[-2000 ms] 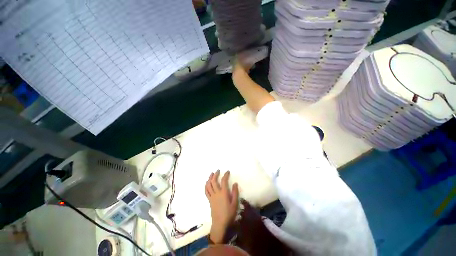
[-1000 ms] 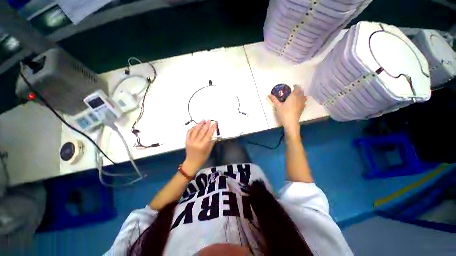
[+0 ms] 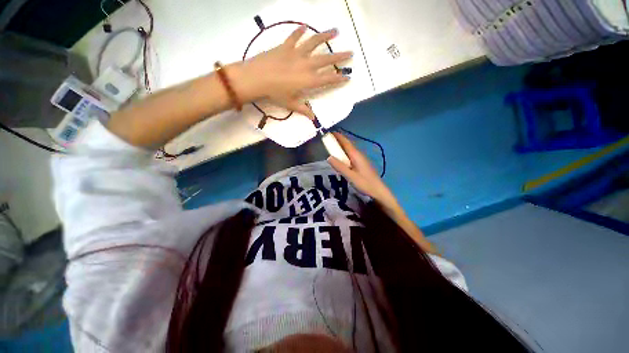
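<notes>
A white panel [image 3: 283, 134] lies at the bench's near edge and juts over it. A thin dark-red ring lead [image 3: 290, 23] with small black connectors lies on it in a circle. My left hand [image 3: 293, 69] is spread flat over the ring, fingers apart, holding nothing. My right hand [image 3: 355, 165] grips a white handheld tool [image 3: 336, 149] just off the panel's near edge. The tool's tip meets or nearly meets the black end of the short pigtail lead [image 3: 316, 123]. A black cord [image 3: 376, 143] curves beside my right hand.
A white power meter [image 3: 69, 98] and a white adapter [image 3: 116, 84] with looped cable stand at left. A loose wire lead [image 3: 147, 52] lies beside them. Stacked panels [image 3: 503, 27] stand at upper right. A blue stool [image 3: 558, 117] stands on the floor at right.
My right hand has left the round black disc and come left to the panel's near edge with the white tool. My left hand has moved up and spread over the ring. The view has shifted nearer.
</notes>
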